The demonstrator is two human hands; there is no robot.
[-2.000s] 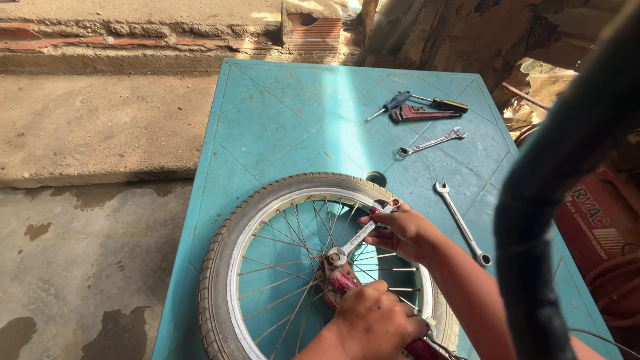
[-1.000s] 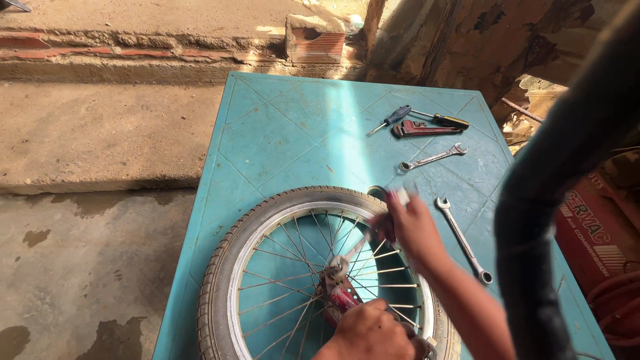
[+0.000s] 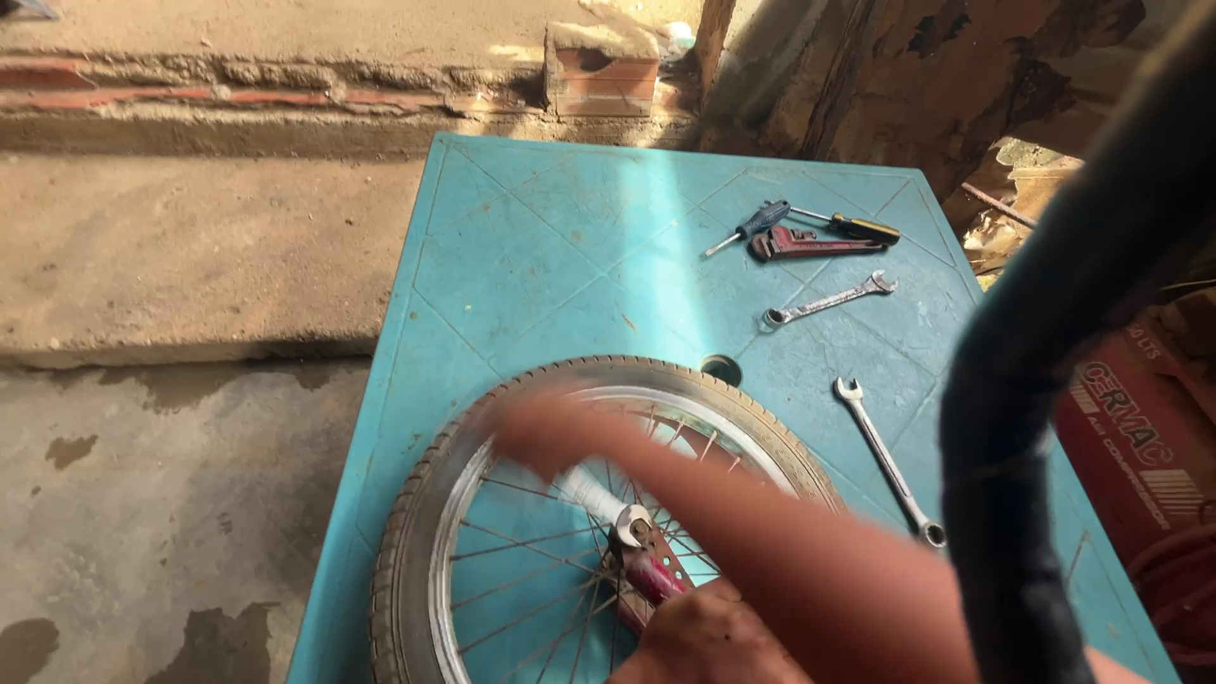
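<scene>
A spoked bicycle wheel [image 3: 408, 532] with a black tyre lies flat on the turquoise table [image 3: 532, 256]. A red metal bicycle frame part [image 3: 655, 578] reaches its hub, and my left hand [image 3: 717, 636] grips this part at the bottom of the view. The open jaw of a silver wrench [image 3: 608, 503] sits at the hub axle. Its other end points up and left into my right hand [image 3: 546, 432], which is blurred over the wheel's left rim, its fingers not distinct. My right forearm crosses above the wheel and hides part of the spokes.
Two screwdrivers [image 3: 765, 218] lie by a red pipe wrench [image 3: 817, 245] at the back right. Nearer are two combination wrenches [image 3: 826, 304], [image 3: 888, 465]. A thick dark curved tube [image 3: 997, 418] blocks the right side of the view. Beyond it is a red air compressor [image 3: 1121, 437].
My right hand has swung from the wheel's right side across to its left, and the wrench at the hub has turned with it. My left hand has stayed on the red part.
</scene>
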